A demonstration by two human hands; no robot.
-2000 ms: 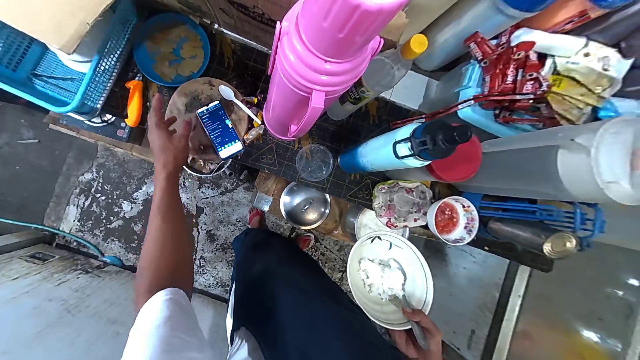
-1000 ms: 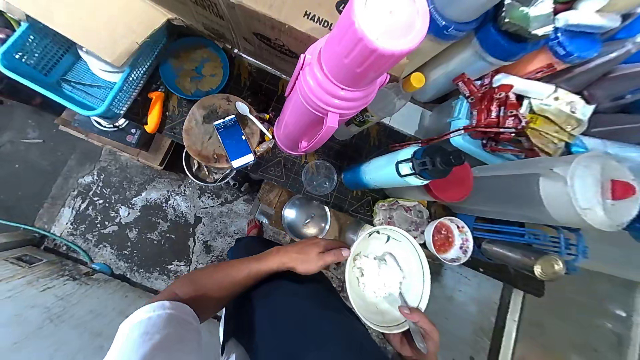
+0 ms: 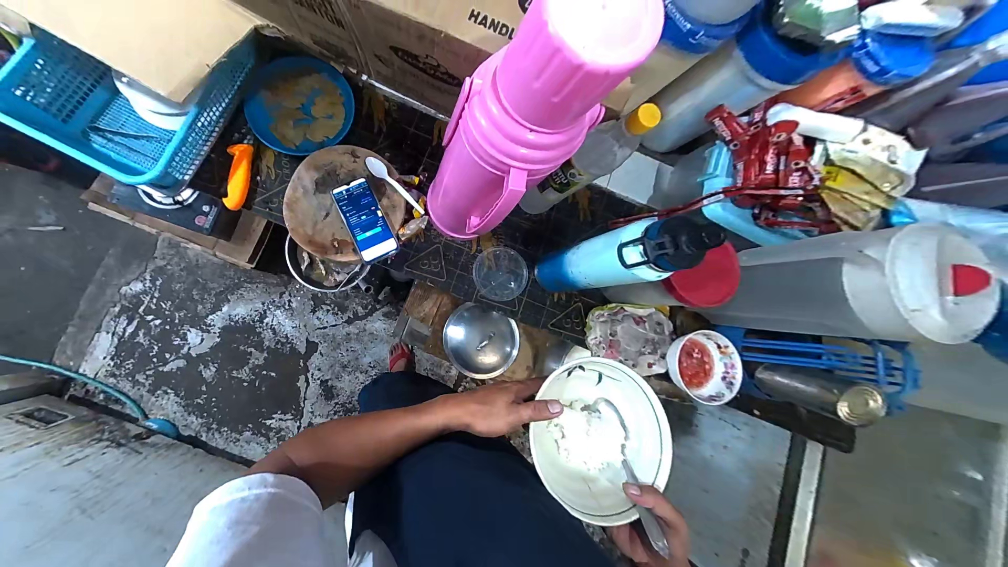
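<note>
A white bowl of cooked rice sits above my lap. My left hand is at its left side, thumb on the rim and the other fingers partly hidden. At the lower right my right hand holds the handle of a metal spoon, whose head is in the rice; the fingers are also at the rim. Beyond the bowl are a flowered cup with red contents and a clear plastic bag. A round metal lid lies up and left of my left hand.
A smartphone and white plastic spoon lie on a round wooden board. Behind stand a pink thermos, a blue bottle and a large clear container. A blue basket and blue plate are at left.
My left hand was stretched out beside the wooden board two seconds ago; it has come down and right to the bowl's left rim. My right hand stays with the spoon at the bowl.
</note>
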